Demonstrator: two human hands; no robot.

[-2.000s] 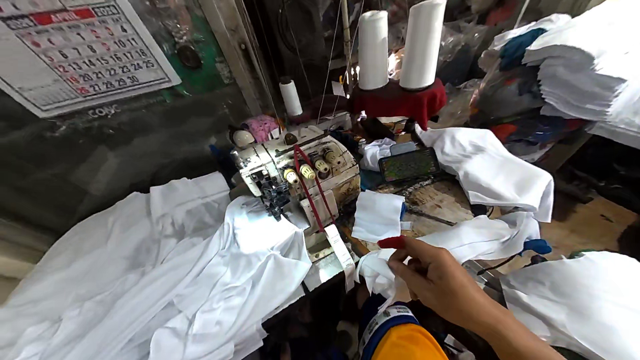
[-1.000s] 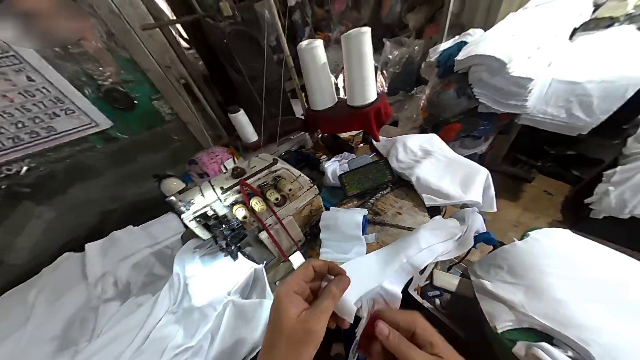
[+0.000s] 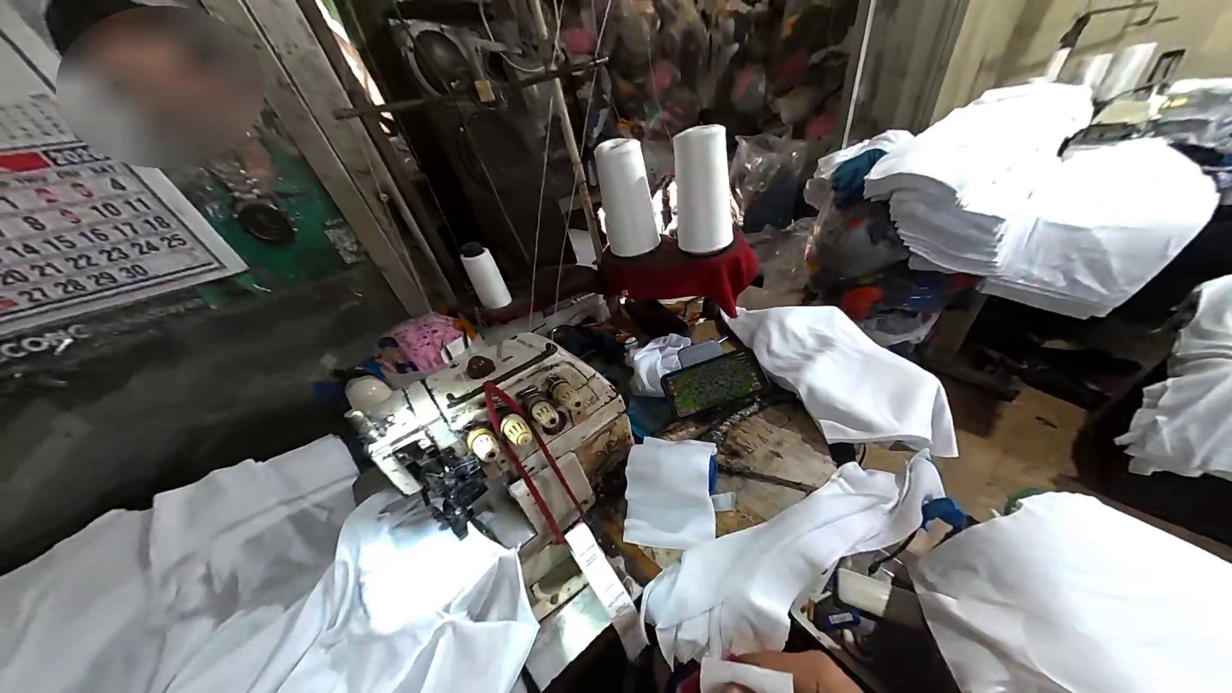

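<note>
At the bottom edge, partly cut off, a hand that looks like my right hand [image 3: 804,671] has its fingers on a small white fabric piece [image 3: 746,677], with something red beside it. My left hand is out of view. Just above lies a long white cloth strip [image 3: 770,568]. An overlock sewing machine [image 3: 500,404] with tension dials stands left of centre, a red ribbon [image 3: 525,467] looped over it. White printed label tape [image 3: 599,568] hangs at its front. White fabric [image 3: 414,587] is lit under the needle area. A folded white piece [image 3: 671,491] lies right of the machine.
Two white thread cones [image 3: 703,190] stand on a red cloth [image 3: 679,274] behind the machine. A phone [image 3: 714,383] lies on the worn wooden table [image 3: 780,448]. Stacked white fabric [image 3: 1039,192] is at upper right, more white cloth [image 3: 1078,597] at lower right.
Both hands were over the table edge one second ago; now only one shows, lower, at the bottom edge. The view has tilted up.
</note>
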